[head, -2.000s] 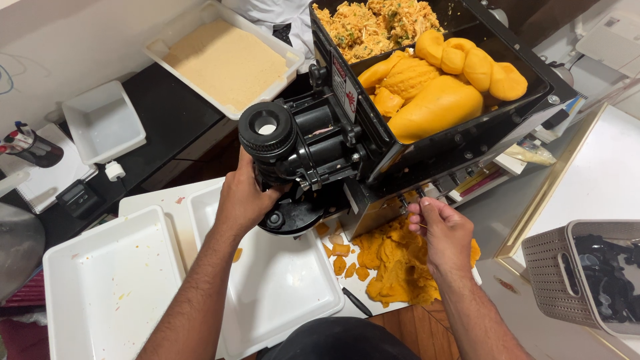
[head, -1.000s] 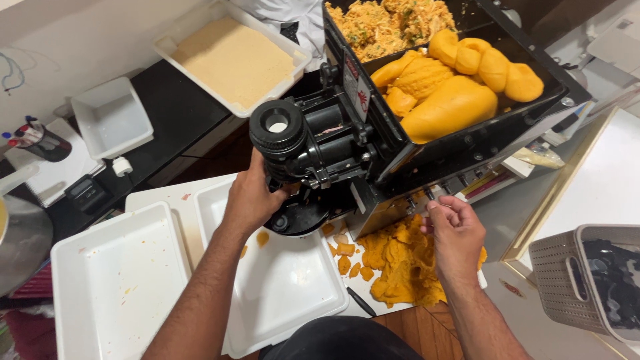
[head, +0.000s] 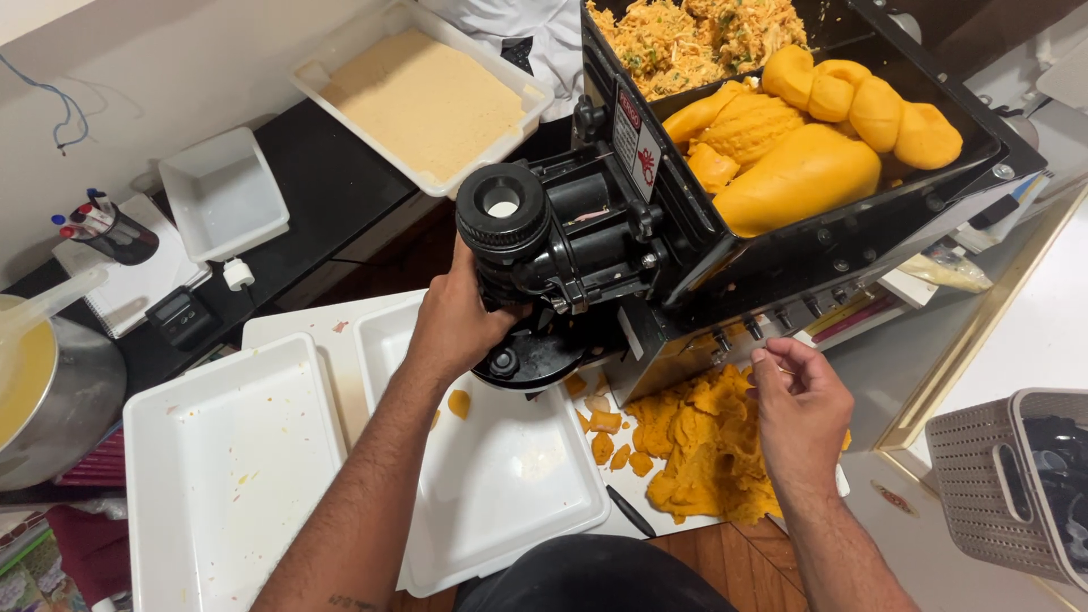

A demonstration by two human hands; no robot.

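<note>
A black food-forming machine stands at the centre. My left hand grips the underside of its round black nozzle head, fingers partly hidden behind it. By the row of control knobs on the machine's side is my right hand, its thumb and fingertips pinched together; whether it touches a knob or holds something small is unclear. Orange dough fills the front hopper compartment, with shredded filling behind it. Below the knobs lies a mass of orange dough with several loose scraps.
Two white trays sit at the lower left and centre, near a black pen-like object. A tray of pale crumbs, a small white tub, a pen holder and a metal pot are leftward. A plastic basket stands right.
My left hand stays on the nozzle head, and my right hand remains by the knobs with its fingers slightly shifted. The view has moved a little.
</note>
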